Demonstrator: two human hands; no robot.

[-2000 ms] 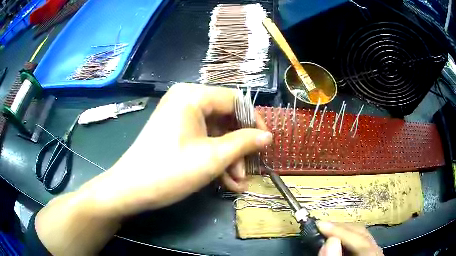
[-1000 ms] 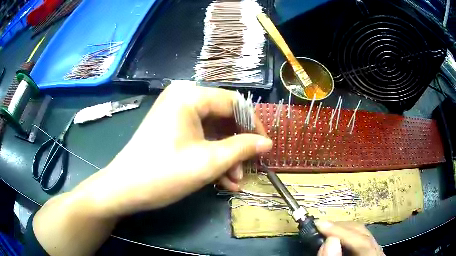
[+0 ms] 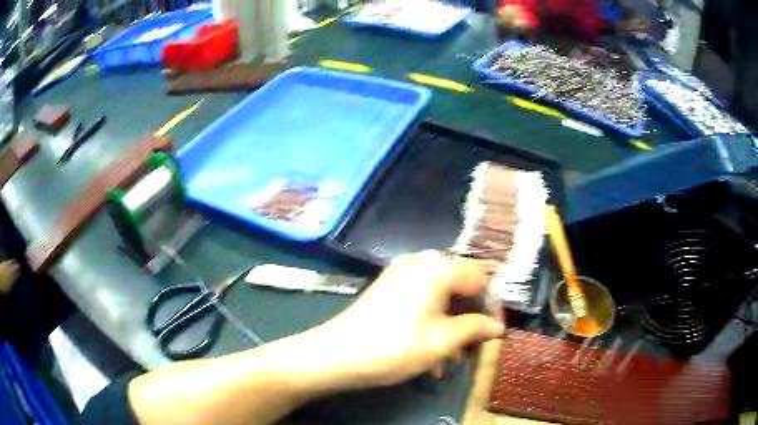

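My left hand [image 3: 415, 328] is at the lower centre, blurred, pinching a bunch of thin wire leads [image 3: 494, 290] that partly merges with the stack behind it. My right hand is out of the picture, and no soldering iron shows. The red-brown perforated board [image 3: 573, 382] lies right of my left hand, with a few thin leads standing in it. A tan strip [image 3: 482, 386] below my fingers may be the cardboard pad; it is too blurred to tell.
Black tray [image 3: 391, 207] holds a stack of leaded pieces [image 3: 499, 212]; blue tray [image 3: 316, 124] is beside it. Cup [image 3: 594, 319] with brush [image 3: 561, 241], fan grille [image 3: 686, 282], scissors [image 3: 187, 319], white-handled knife [image 3: 291, 278] and solder spool [image 3: 150, 195] surround the work. A person in red is at the far side.
The view has swung up and to the left, so the bench's far side shows. My right hand and the iron have left the picture. My left hand still holds the leads.
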